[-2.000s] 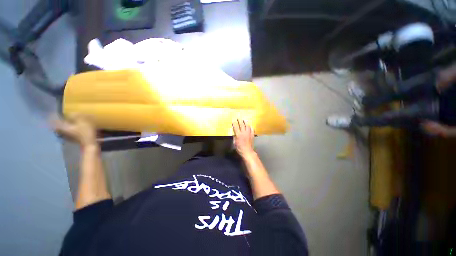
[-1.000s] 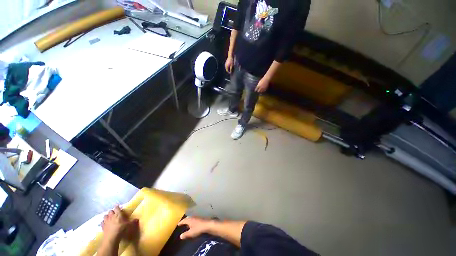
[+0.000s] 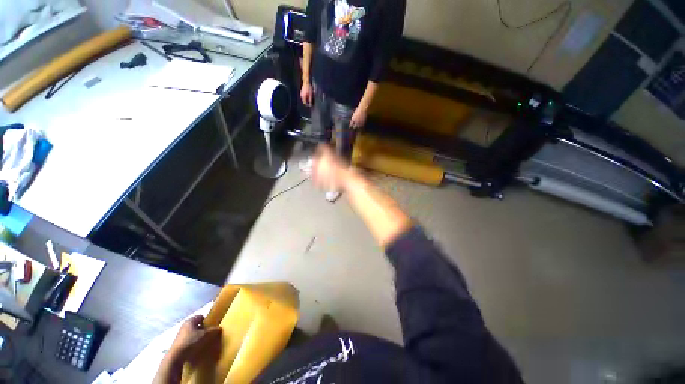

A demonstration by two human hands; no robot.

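A folded yellow sheet [image 3: 259,322] lies at the desk's edge, close in front of my body, its lower end cut off by the frame. My left hand [image 3: 197,346] rests on the sheet's left side with the fingers bent; whether it grips the sheet is hard to tell. My right hand [image 3: 330,171] is raised and stretched forward, away from the sheet. It is blurred, and its finger shape is unclear. White crumpled paper [image 3: 150,351] lies partly under the sheet and my left arm.
A person [image 3: 349,67] stands ahead by a long black machine [image 3: 499,154] with a yellow roll [image 3: 398,163]. A white fan [image 3: 271,101] stands beside a white worktable [image 3: 98,157] bearing a long yellow-brown roll [image 3: 67,64]. A calculator [image 3: 78,341] sits on the dark desk [image 3: 143,281].
My right hand has left the sheet's edge and risen forward. My left hand stays at the sheet, which now looks more bunched. The view has shifted a little to the right.
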